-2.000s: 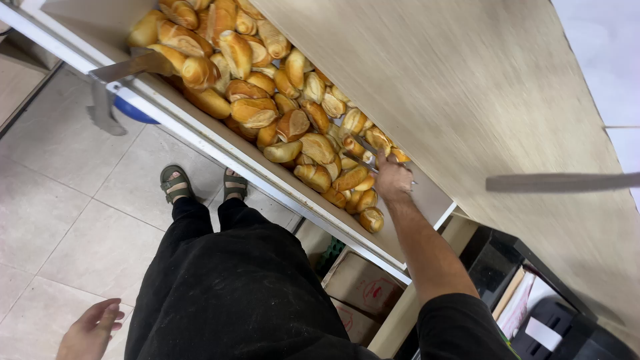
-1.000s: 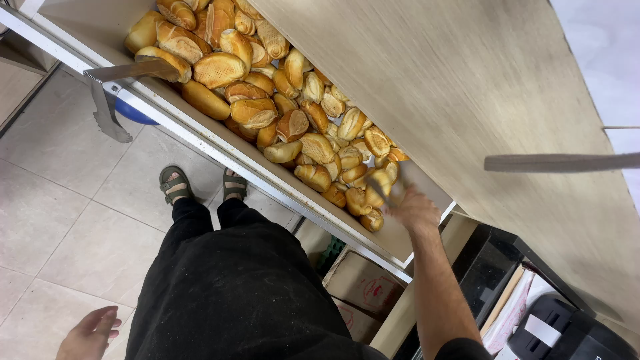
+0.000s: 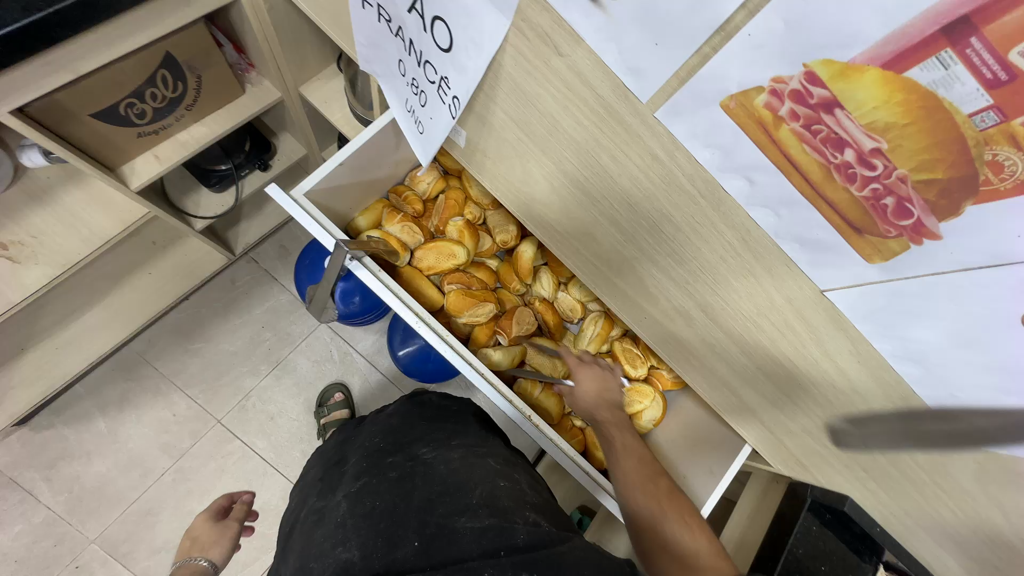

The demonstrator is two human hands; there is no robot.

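Observation:
My right hand (image 3: 594,386) is closed on metal tongs (image 3: 538,374) over the bread rolls (image 3: 472,306) that fill an open white drawer (image 3: 700,448). The arms of the tongs are spread around one roll (image 3: 547,358); whether they grip it cannot be told. My left hand (image 3: 216,528), with a bracelet at the wrist, hangs beside my dark apron, its fingers loosely curled and holding nothing. A bent metal bracket (image 3: 330,280) sits over the drawer's front edge at its far left, one end above the rolls.
Two blue round containers (image 3: 418,352) stand on the tiled floor below the drawer. Wooden shelves (image 3: 192,152) at the left hold a cardboard box (image 3: 144,92) and a black appliance (image 3: 232,160). A printed price sheet (image 3: 424,64) hangs over the drawer's far end. A blurred grey bar (image 3: 928,429) crosses the right side.
The right hand with the tongs has moved from the drawer's right end towards the middle of the rolls. The view has shifted, bringing the shelves and price sheet in.

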